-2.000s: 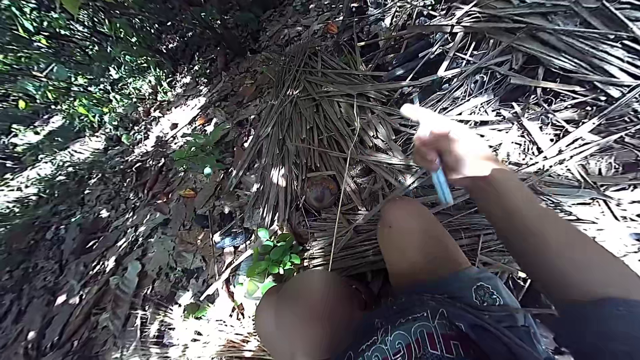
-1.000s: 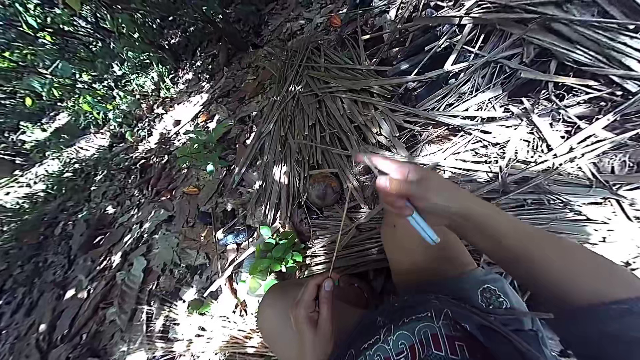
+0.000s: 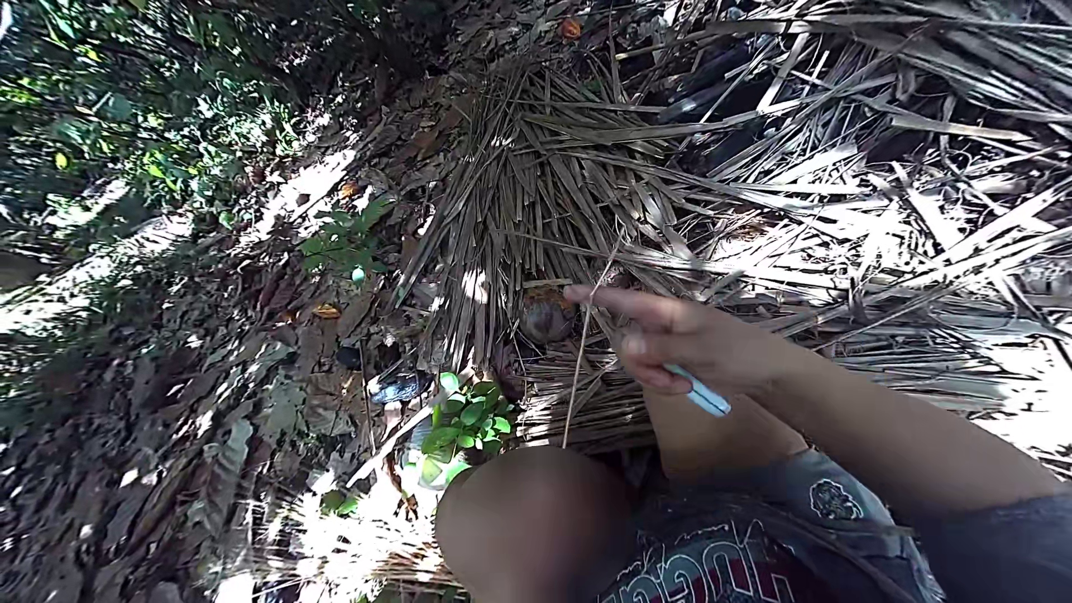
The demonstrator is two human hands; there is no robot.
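My right hand (image 3: 691, 339) reaches in from the right over the dry palm leaflets, its index finger stretched left. The curled fingers hold a slim object with a light-blue handle (image 3: 702, 394); its kind and its other end are hidden. A thin strip or stem (image 3: 579, 360) rises from behind my knee and passes the pointing finger; whether they touch is unclear. Just below and left of the fingertip, a round brown coconut-like husk (image 3: 546, 321) lies on the ground. My left hand is out of view.
Dry palm leaflets (image 3: 536, 167) spread ahead and to the right. A small green-leaved plant (image 3: 469, 423) grows by my bare knee (image 3: 536, 519). Dead leaves (image 3: 167, 452) cover the ground at left, with green bushes (image 3: 167, 100) behind. A dark shiny object (image 3: 400, 387) lies near the plant.
My left hand, which held the thin strip by my knee a second ago, has gone out of view. Over the two seconds my right hand has come lower and left, still holding the blue-handled object.
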